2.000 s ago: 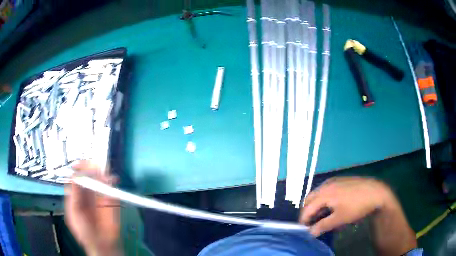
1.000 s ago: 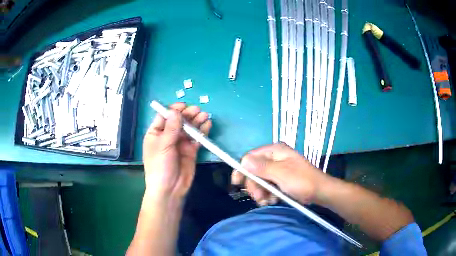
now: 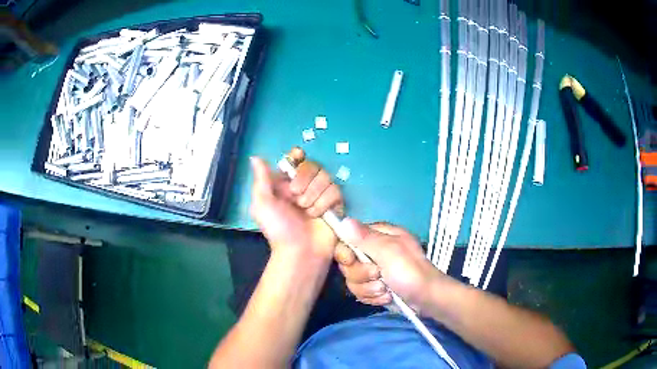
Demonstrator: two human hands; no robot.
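Observation:
A long slim silvery rod slants from my hands down to the right over the lap. My left hand has its fingers curled round the rod's upper end, with the thumb held away. A pale tip shows beside the curled fingers; whether it is the rod or a short tube on it, I cannot tell. My right hand grips the rod just below, against the left hand. Several long slim rods lie side by side on the green bench. A black tray is heaped with short tubes.
Small whitish square pieces lie right of the tray. One short tube lies beyond them, another right of the rods. A black-handled tool, a long thin strip and an orange-banded item lie at right.
My hands have come together on the rod, and the left fingers have closed round its upper end. The view has shifted, so bench items appear further right. A short tube now lies right of the rods.

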